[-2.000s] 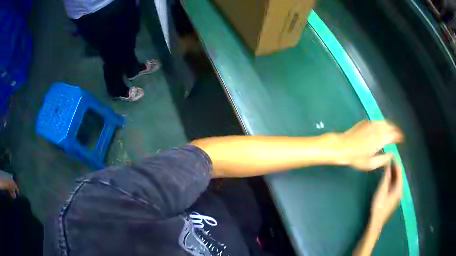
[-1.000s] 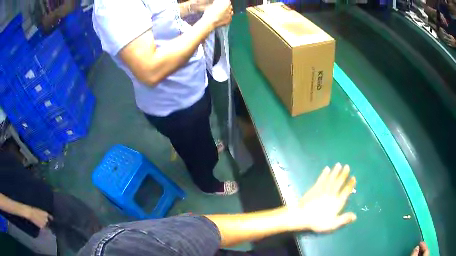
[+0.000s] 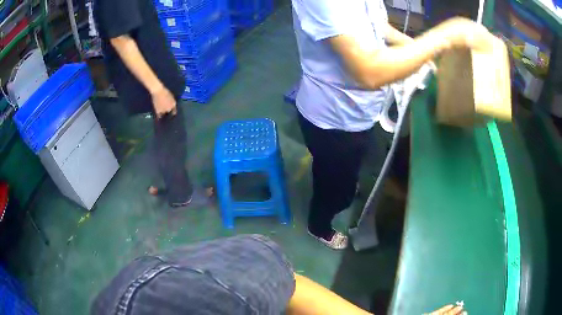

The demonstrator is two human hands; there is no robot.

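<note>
A closed brown carton (image 3: 456,92) stands at the far end of the green bench (image 3: 456,209), blurred, with a neighbour's hand on its top. My left hand (image 3: 448,310) is at the bottom edge of the picture, low over or on the bench. Only part of its fingers shows, beside a tiny pale scrap (image 3: 460,304); whether the hand touches the scrap is unclear. My right hand is out of the picture.
A person in a light shirt (image 3: 336,80) stands left of the bench. Another person in dark clothes (image 3: 145,67) stands further back. A blue stool (image 3: 249,147), blue crates (image 3: 200,55) and a white cabinet (image 3: 80,157) are on the floor.
The view has swung left and up. The neighbour's hand has come onto the carton, which looks turned and farther off. My left hand has dropped to the picture's bottom edge; my right hand has left view.
</note>
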